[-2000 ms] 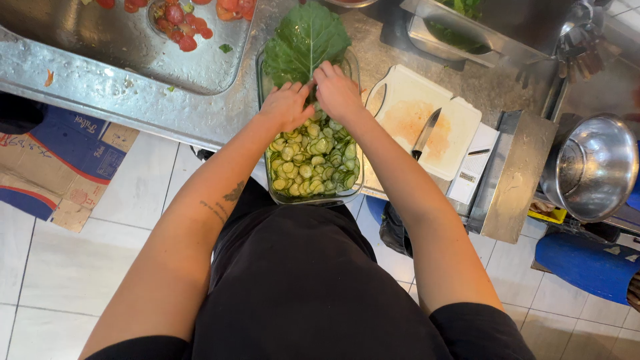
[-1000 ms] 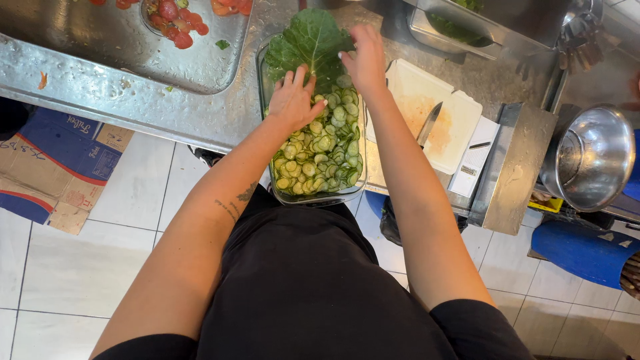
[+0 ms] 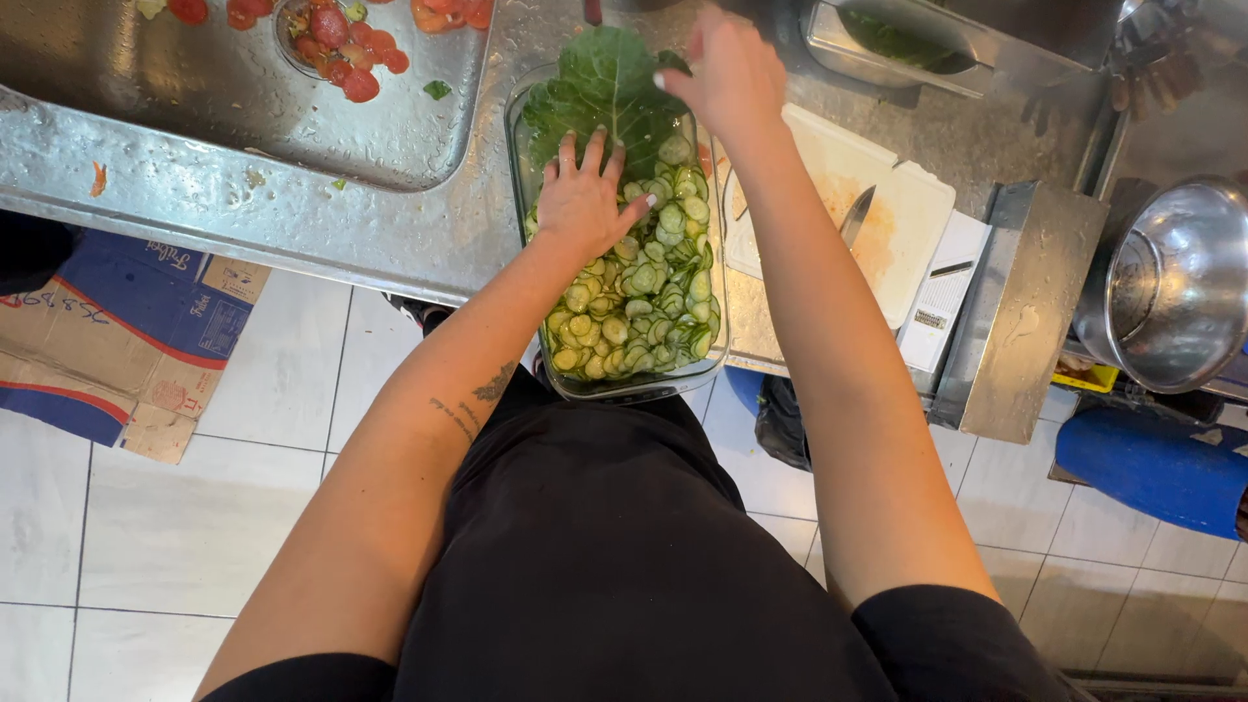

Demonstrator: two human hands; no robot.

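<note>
A rectangular glass dish (image 3: 723, 292) stands at the counter's front edge, its near part filled with cucumber slices (image 3: 634, 312). A large green leaf (image 3: 609, 83) lies in the far part. My left hand (image 3: 587, 195) presses with spread fingers on the near end of the leaf, where it meets the slices. Above the leaf's right edge is my right hand (image 3: 731, 73), blurred, its thumb near a curled bit of leaf; whether it grips that bit I cannot tell.
To the left is a steel sink (image 3: 390, 156) with tomato pieces (image 3: 361, 83) around its drain. A knife (image 3: 858, 216) lies on a white cutting board (image 3: 907, 263) at the right. Beyond are a steel pan (image 3: 829, 39) with greens, a metal bowl (image 3: 1185, 283) and a cardboard box (image 3: 127, 341) on the floor.
Both hands were together on the leaf two seconds ago. My right hand has moved away to the leaf's far right edge, while my left hand has spread flat near the slices.
</note>
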